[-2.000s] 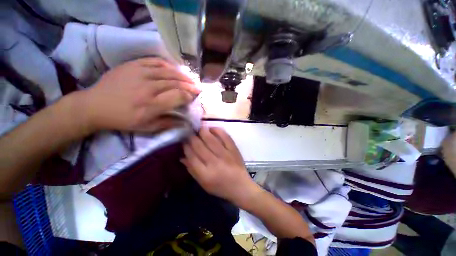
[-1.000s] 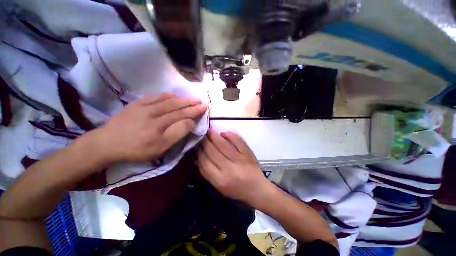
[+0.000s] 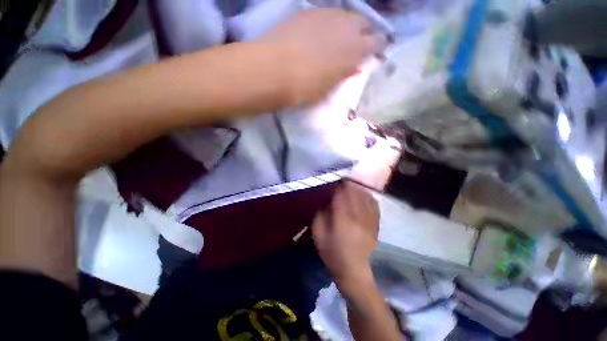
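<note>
The white garment body [image 3: 253,156] lies left of the needle area, under the bright lamp. The maroon fabric [image 3: 266,223] hangs from it towards my lap, with a pale seam edge [image 3: 279,188] running between them up to the needle area. My left hand [image 3: 326,53] is raised beside the sewing machine head [image 3: 412,73], above the cloth; its fingertips are blurred and I cannot tell if they hold anything. My right hand [image 3: 347,223] is curled at the right end of the seam, over the maroon fabric's edge; blur hides whether it grips the cloth.
The machine bed [image 3: 426,233] runs right from the needle, with a black patch [image 3: 426,186] above it. A green and clear packet [image 3: 512,256] sits at its right end. White garment pieces [image 3: 422,310] are below the table at right. More white and maroon cloth is heaped at upper left.
My left hand has left the cloth by the needle and moved up to the machine head. My right hand has curled and shifted slightly right. The view has tilted, and the seam edge lies more exposed.
</note>
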